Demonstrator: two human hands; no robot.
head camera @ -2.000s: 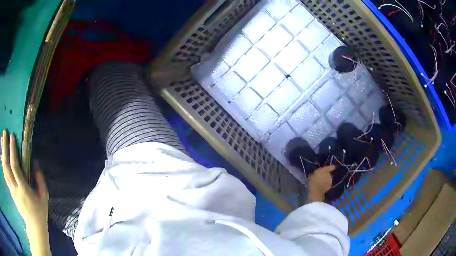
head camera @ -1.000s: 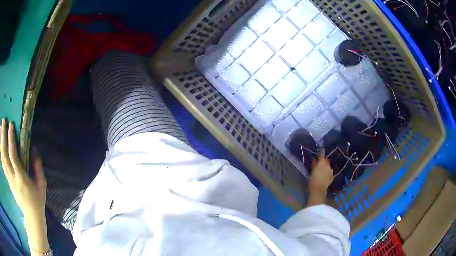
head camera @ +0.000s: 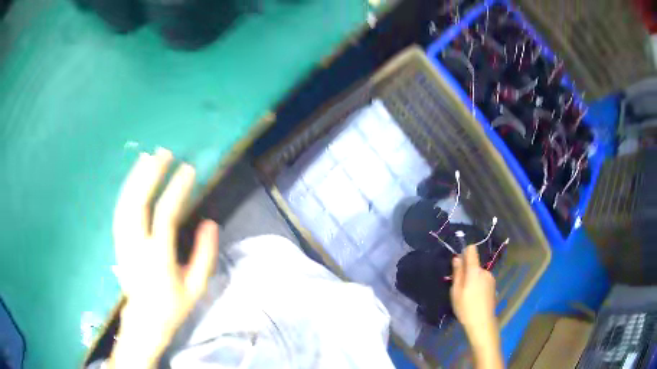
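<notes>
My right hand [head camera: 474,288] is in the beige-grey plastic crate [head camera: 533,267], its fingers closed at the red and white lead wires [head camera: 455,249] of a cluster of black cylindrical housings [head camera: 423,279]. Several housings hang or sit close together beside the fingers and look raised; the exact grip is blurred. A white sheet with a grid of squares [head camera: 342,191] lies in the crate bottom. My left hand [head camera: 162,252] is over the green bench's edge, blurred, empty, fingers apart.
The green bench [head camera: 79,144] fills the left, with dark blurred objects [head camera: 191,21] at its far side. A blue bin [head camera: 515,169] full of dark wired parts stands beyond the crate. Cardboard [head camera: 551,342] and a grey slatted crate [head camera: 627,209] are at the right.
The view has swung toward the bench and bin. My left hand has moved off the bench edge, up toward the camera. The housings by my right hand look closer and bunched together.
</notes>
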